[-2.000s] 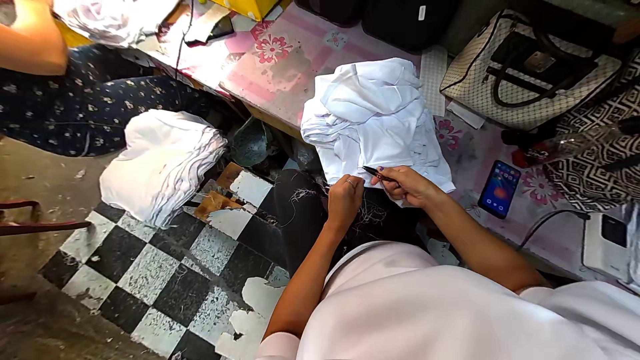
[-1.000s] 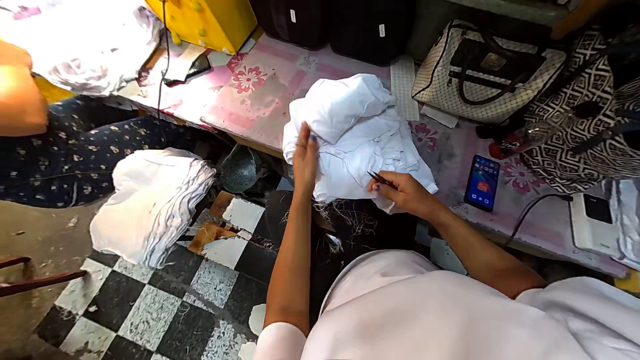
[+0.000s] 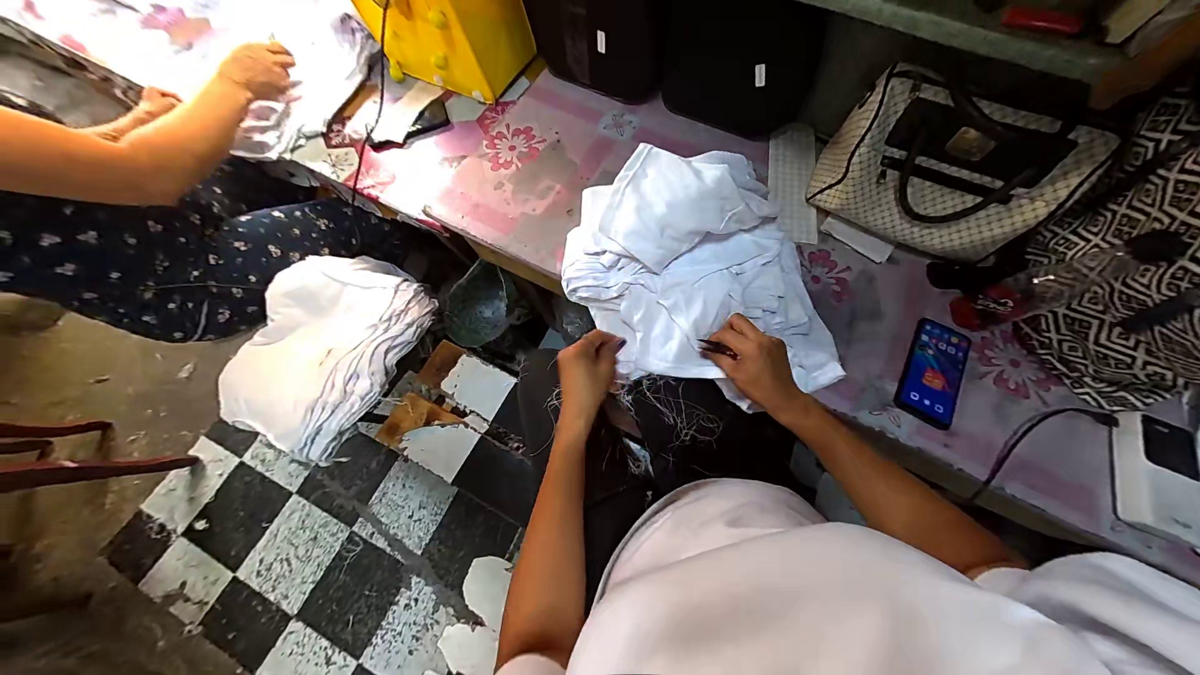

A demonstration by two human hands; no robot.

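A pile of white cloth pieces (image 3: 689, 244) lies at the table's edge in front of me. My left hand (image 3: 591, 370) pinches the near edge of the top white cloth at its left. To the right, my right hand (image 3: 750, 361) holds a small dark tool (image 3: 718, 348), perhaps thread snips, against the same edge; its fingers also seem to grip the cloth. Loose thread ends (image 3: 680, 412) lie on my dark-clad lap below the cloth.
A smartphone (image 3: 933, 372) and a checkered handbag (image 3: 956, 169) are on the flowered tabletop (image 3: 525, 197) at right. At left, another person's arm (image 3: 169, 150) reaches over white cloth. A white fabric stack (image 3: 319, 347) hangs low beside a dark bucket (image 3: 478, 305).
My left hand has come down from the top of the pile to its near edge. The right hand stays near that edge with the dark tool.
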